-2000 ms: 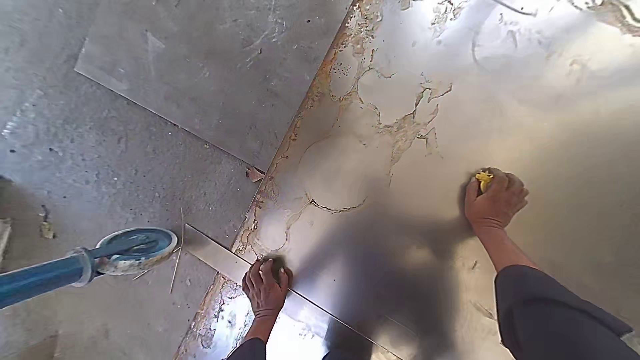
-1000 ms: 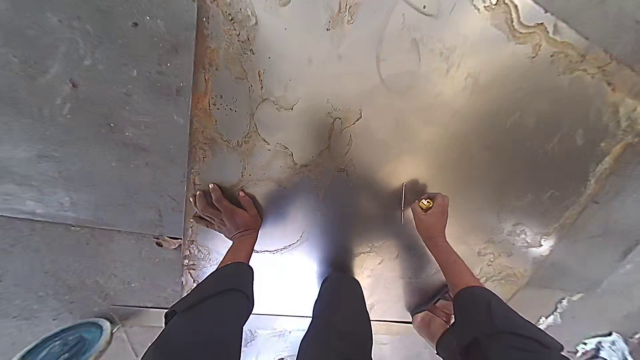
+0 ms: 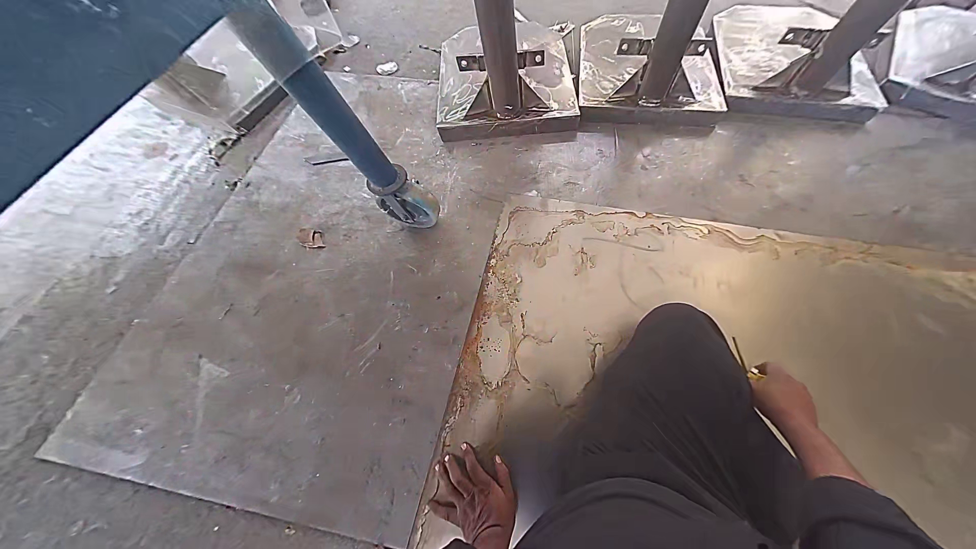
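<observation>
My left hand (image 3: 479,499) lies palm down with spread fingers near the left edge of a rust-stained metal sheet (image 3: 564,290), in the lower middle of the view. To its right, beyond my dark-clad knee, my right hand (image 3: 785,396) is closed on a small tool with a yellow part (image 3: 756,374) and a thin dark strip or blade pointing up and away. The tool's exact kind cannot be told, as my fingers hide much of it. My knee covers part of the sheet between the hands.
A dull metal plate (image 3: 290,366) lies left of the sheet. On it stands a blue tubular leg (image 3: 343,122) with a round foot, near a small brown scrap (image 3: 311,238). Several steel posts on base plates (image 3: 507,84) line the far side. A blue panel (image 3: 91,69) fills the upper left.
The view has swung widely, and the far posts have come into sight. My left hand remains flat near the sheet's left edge; my right hand keeps hold of the tool. My knee now covers more of the sheet.
</observation>
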